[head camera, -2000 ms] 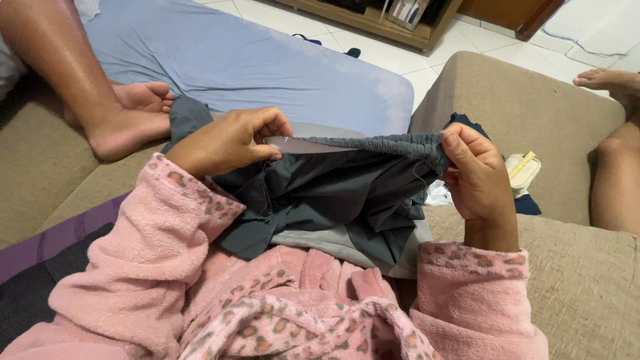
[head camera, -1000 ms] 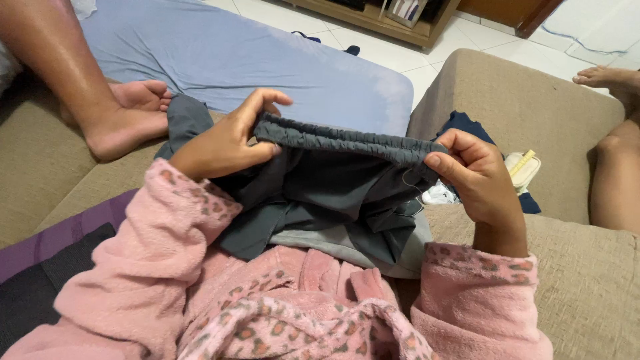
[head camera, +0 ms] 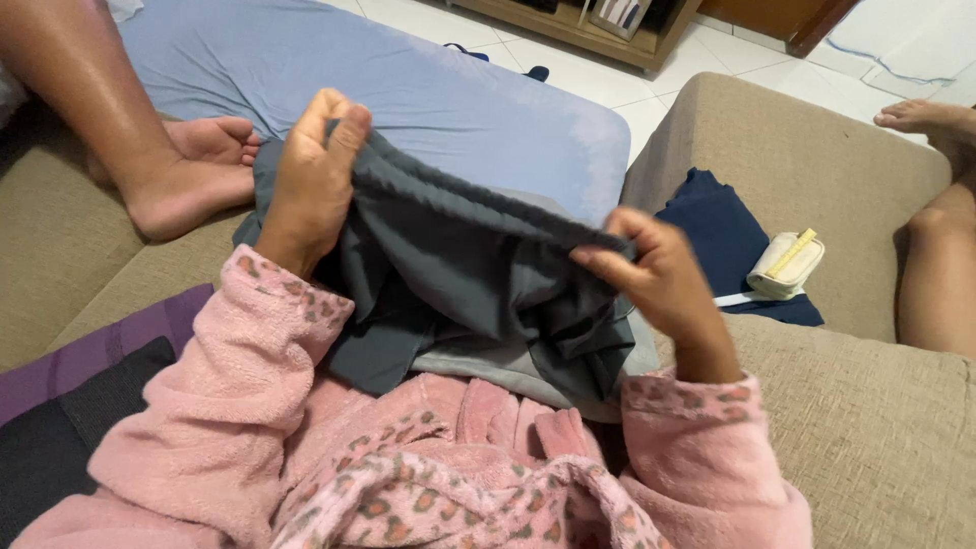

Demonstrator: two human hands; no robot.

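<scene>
A dark grey garment (head camera: 457, 274) with a gathered elastic waistband is stretched between my hands above my lap. My left hand (head camera: 316, 171) pinches the band's upper left end, thumb and fingers raised. Lower, at the band's right end, my right hand (head camera: 656, 267) grips it between thumb and fingers, slightly blurred. The waistband slopes down from left to right, and the cloth hangs in folds below it. Under the garment lies a light grey cloth (head camera: 488, 370), partly hidden, across the lap of my pink robe.
Another person's leg and foot (head camera: 175, 183) rest on the sofa at left, near a blue-sheeted mattress (head camera: 381, 91). Right of my hands, a navy cloth (head camera: 713, 221) and a cream pouch (head camera: 785, 263) with a yellow strip lie on the beige sofa (head camera: 808, 152). Further right is another person's leg (head camera: 942, 282).
My left hand has risen, and the waistband, about level a second ago, now slopes down to the right. My right hand has moved a little lower, still holding its end.
</scene>
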